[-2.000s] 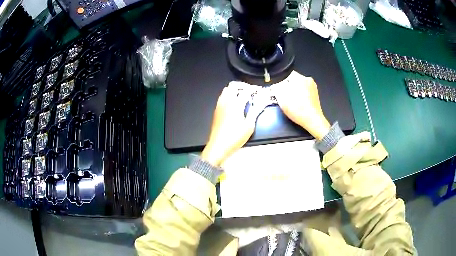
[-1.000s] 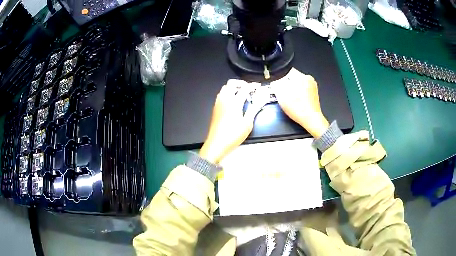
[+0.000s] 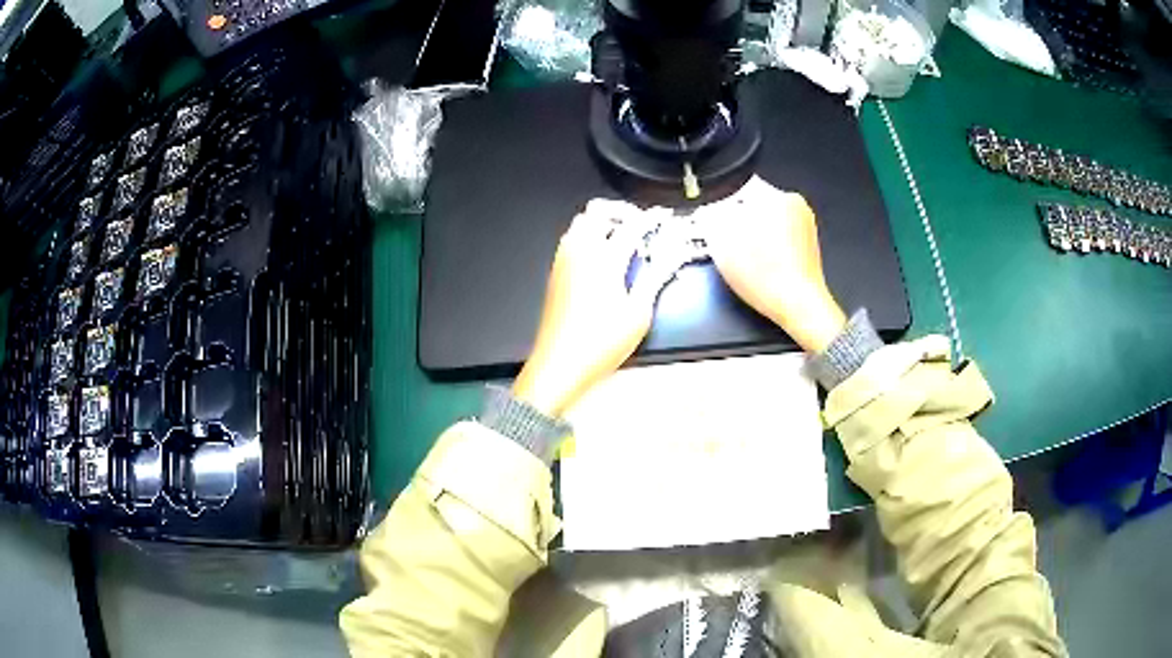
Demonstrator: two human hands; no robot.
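My left hand [image 3: 602, 285] and my right hand [image 3: 769, 255] meet just below the ring collar of the black microscope [image 3: 674, 77]. Between their fingertips they hold a small circuit board module [image 3: 694, 244], mostly hidden by the fingers. Whether a tool is in the right fingers cannot be told. Both hands are over the black microscope base [image 3: 501, 231], near its bright light spot. The white paper sheet [image 3: 697, 456] lies in front of the base, between the forearms.
Stacked black blister trays [image 3: 212, 386] with modules in some pockets stand at left. A crumpled clear bag [image 3: 396, 144] lies beside them. Two rows of modules [image 3: 1105, 234] lie on the green mat at right. A round tub [image 3: 882, 49] and a dark smartphone [image 3: 458, 45] are behind the base.
The camera view has shifted slightly. The hands stay together under the microscope, with only small finger movements.
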